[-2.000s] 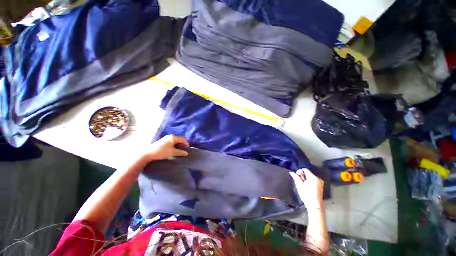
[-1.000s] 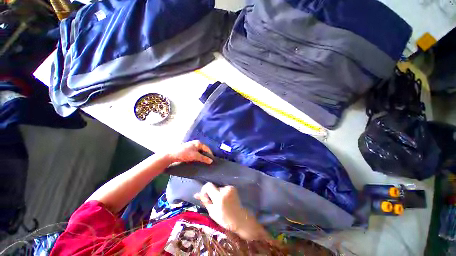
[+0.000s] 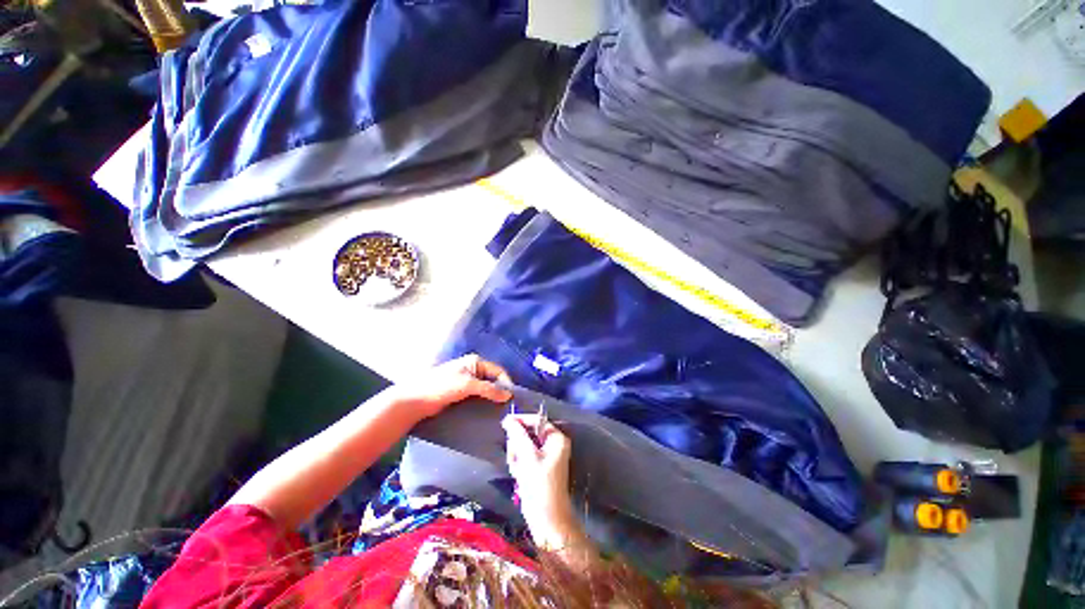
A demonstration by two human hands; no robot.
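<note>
A grey jacket (image 3: 654,482) with glossy navy lining (image 3: 643,345) lies in front of me, partly over my lap. A small white label shows on the lining. My left hand (image 3: 458,383) pinches the jacket's grey front edge near its left end. My right hand (image 3: 541,470) is just below and right of it, over the grey band. Its fingers hold a small metal tool (image 3: 543,419) with thin tips, perhaps thread snips; it is too small to be sure. No needle or thread can be made out.
A round tin of buttons (image 3: 376,269) stands left of the jacket. Folded jackets lie in a left pile (image 3: 345,143) and right pile (image 3: 738,155), with a yellow tape measure (image 3: 666,280) below. Thread spools (image 3: 928,500) and a black plastic bag (image 3: 952,363) are at right.
My right hand has left the jacket's right end and come beside my left hand; the small tool now shows in it. The view has shifted, so the table's things appear further right and lower.
</note>
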